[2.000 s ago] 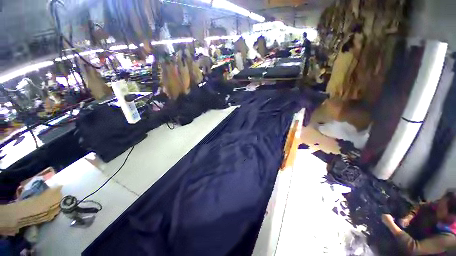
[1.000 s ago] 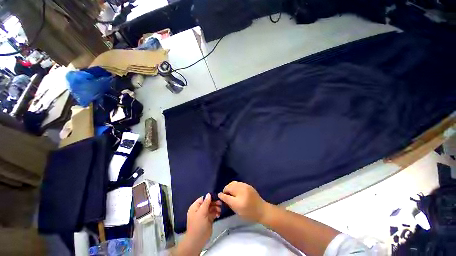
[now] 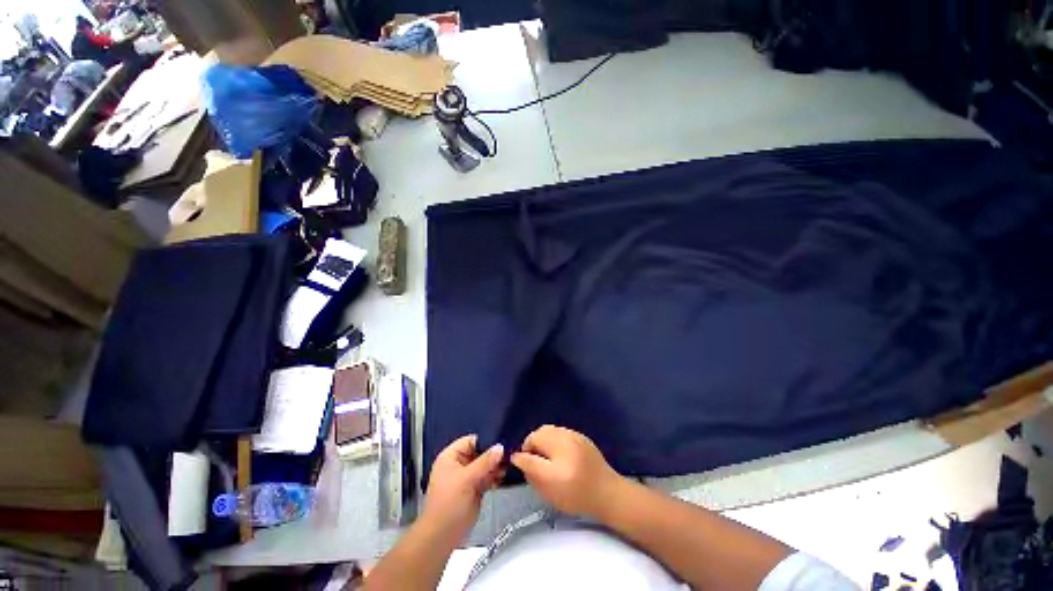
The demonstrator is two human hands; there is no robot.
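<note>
Navy fabric (image 3: 739, 312) covers the right part of the cutting table, with creases and a raised fold running from its far left corner towards my hands. My left hand (image 3: 464, 471) and my right hand (image 3: 560, 468) are close together at the fabric's near edge, near its left end. Both pinch the cloth between thumb and fingers. The bit of cloth between the fingertips is mostly hidden.
A metal bar weight (image 3: 393, 255) lies left of the fabric. A small cutting tool (image 3: 453, 116) with a black cable stands beyond it. Tan templates (image 3: 358, 72), a blue bag (image 3: 256, 106), folded dark fabric (image 3: 185, 335), a brown rectangle on a white box (image 3: 353, 406) and a bottle (image 3: 266, 503) are on the left.
The view has swung from down the table to its left end, bringing both hands into view. Since one second ago, my hands have stayed pinched at the near edge.
</note>
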